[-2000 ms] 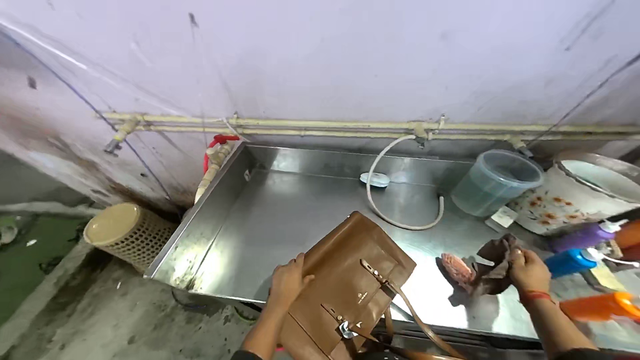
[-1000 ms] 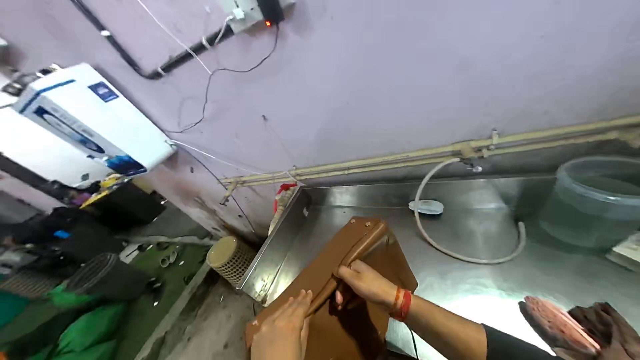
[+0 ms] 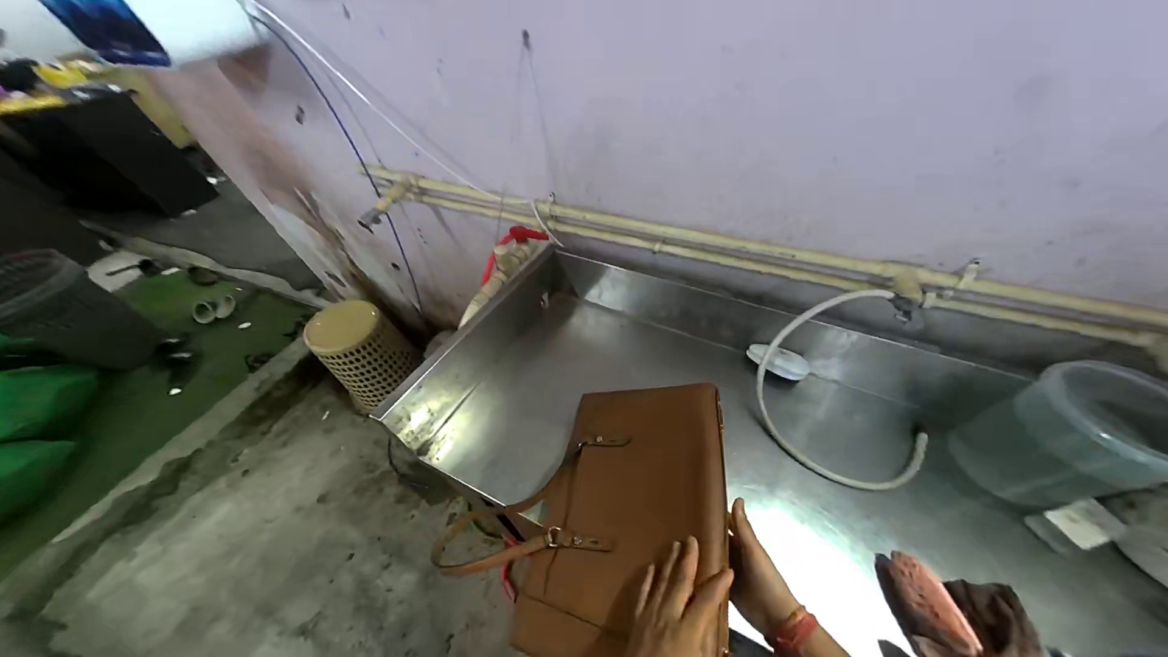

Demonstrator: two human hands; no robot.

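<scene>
A tan-brown handbag (image 3: 639,484) stands tilted over the front edge of a stainless steel sink (image 3: 547,365), its straps (image 3: 497,552) hanging to the left. My left hand (image 3: 675,607) lies on the lower right of its broad face, fingers spread. Against the right edge of the bag is my right hand (image 3: 766,589), with a red band at the wrist; some of its fingers are hidden by the bag. Right of the hands, a pink sponge or brush-like pad (image 3: 933,598) rests on a dark brown cloth (image 3: 999,616).
A pale hose (image 3: 774,415) curves from a wall tap into the sink, past a white soap dish (image 3: 780,362). At the right stands a clear plastic tub (image 3: 1049,438) beside a small white block (image 3: 1084,525). A beige perforated basket (image 3: 360,351) stands on the floor left of the sink.
My right hand held the dark cloth two seconds ago; the cloth now lies in the sink and that hand is at the bag. The bag has been turned, its straps now to the left.
</scene>
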